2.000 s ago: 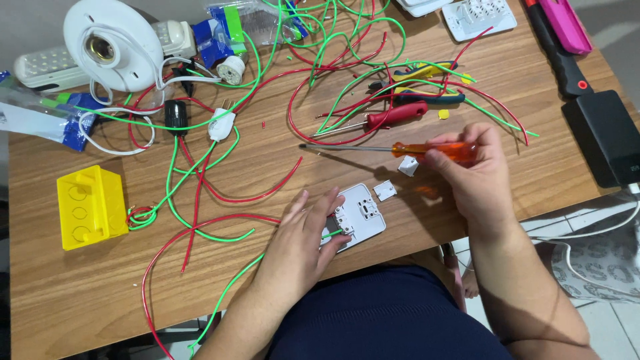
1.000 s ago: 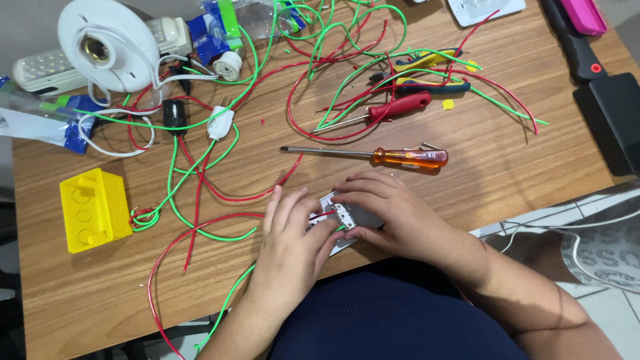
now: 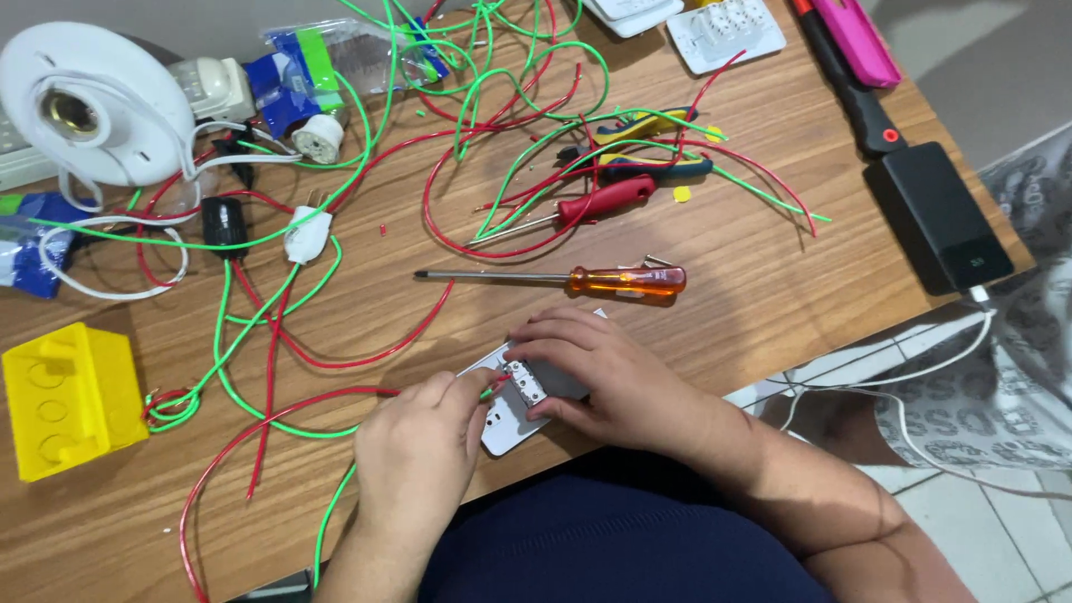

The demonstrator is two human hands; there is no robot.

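Observation:
My left hand (image 3: 423, 444) pinches the ends of a red wire (image 3: 209, 469) and a green wire (image 3: 328, 511) at the side of a small white terminal module (image 3: 524, 385). My right hand (image 3: 615, 381) grips that module between thumb and fingers. Under both hands lies a white switch or outlet plate (image 3: 502, 435), partly hidden by them. Just beyond my fingers, a screwdriver with a clear orange handle (image 3: 628, 280) rests on the wooden table, its shaft pointing left. Whether the wire ends sit inside the module is hard to tell.
Behind lie a red-handled screwdriver (image 3: 607, 199), pliers (image 3: 657, 166) and tangled wires. At left stand a yellow electrical box (image 3: 71, 402), a white lamp holder (image 3: 126, 134), a black connector (image 3: 224, 226) and a white plug (image 3: 308, 234). A charging phone (image 3: 950, 218) lies near the right edge.
The orange screwdriver was in my right hand two seconds ago; it was let go onto the table. My right hand has moved to the module beside my left.

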